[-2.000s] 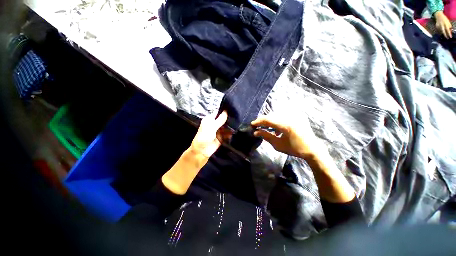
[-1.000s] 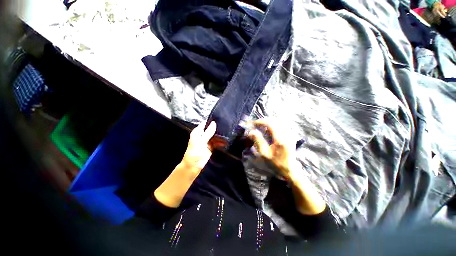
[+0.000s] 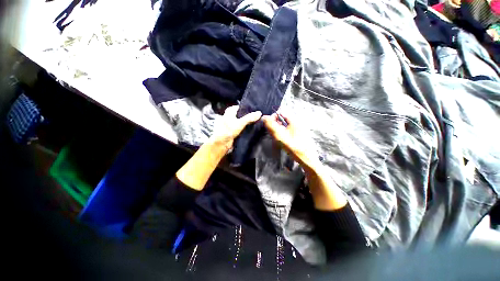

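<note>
A navy denim band (image 3: 267, 71) with stitched edges runs down from the top centre over the grey wrong side of the garment (image 3: 351, 82). My left hand (image 3: 226, 129) pinches the band's lower end between thumb and fingers. My right hand (image 3: 284, 134) is close beside it, its fingertips at the band's right edge. A small dark item shows at the right fingers; it is too small to tell what it is. A short piece of the navy band hangs below my hands.
Dark navy cloth (image 3: 203, 55) is heaped beyond my left hand. Thread litter (image 3: 82, 55) lies on the white table (image 3: 123, 101). A green crate (image 3: 71, 178) and a blue crate (image 3: 118, 175) stand below left. Part of another person (image 3: 482, 13) shows top right.
My left hand has moved up along the band, and its lower end now hangs below. My right hand has come up beside my left. The view has shifted slightly.
</note>
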